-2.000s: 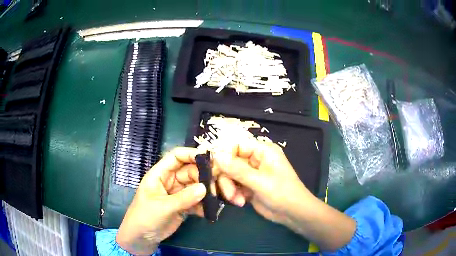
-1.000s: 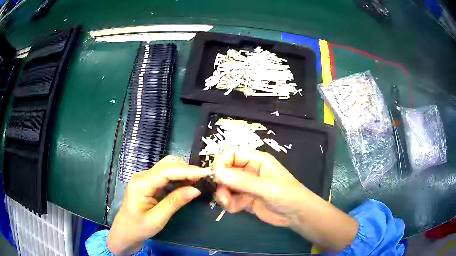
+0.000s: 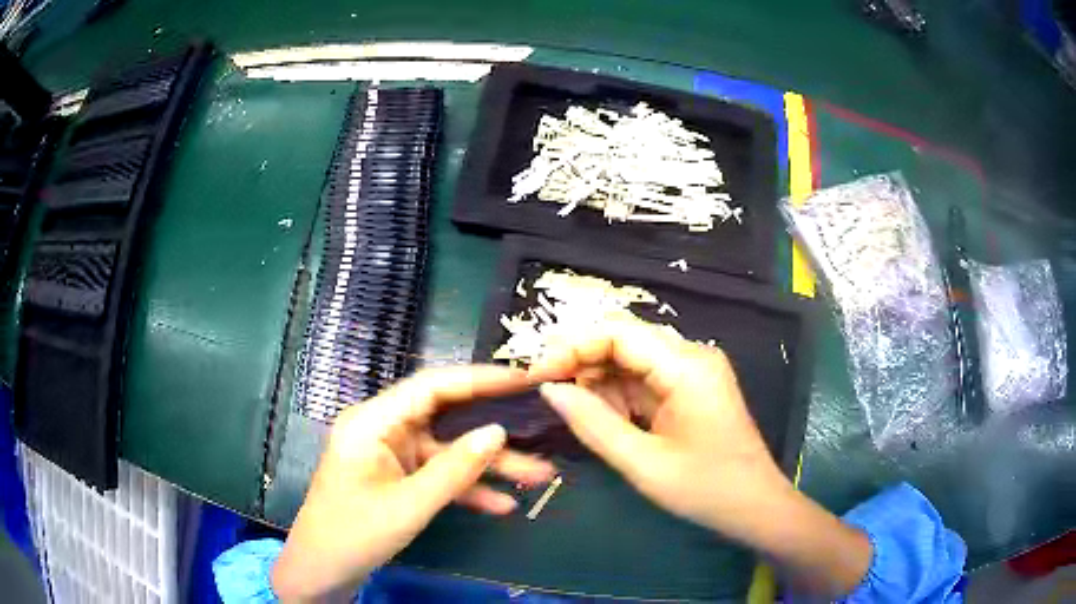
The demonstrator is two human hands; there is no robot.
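Observation:
A black plastic housing (image 3: pixel 502 418) is held between my hands at the near edge of the near black tray (image 3: pixel 743 342); it is blurred. My left hand (image 3: pixel 407 454) is closed on its left part with thumb and fingers. My right hand (image 3: pixel 661 413) has its thumb and index finger at the right end of the housing; a metal piece between them cannot be made out. Pale contact strips (image 3: pixel 578 303) are heaped in the near tray, partly behind my right hand. A loose pale strip (image 3: pixel 544 497) lies on the green surface below my hands.
The far black tray (image 3: pixel 481 177) holds a larger white heap. A row of black housings (image 3: pixel 384 236) stands to the left, with a long black compartment tray (image 3: pixel 89 260) beyond. Two clear plastic bags (image 3: pixel 885 307) and a thin dark tool (image 3: pixel 957 313) lie right. A white basket (image 3: pixel 100 531) sits below left.
The black housing was upright in my left hand, then hidden; now it shows lying sideways between my hands. The whole scene has shifted right in the view.

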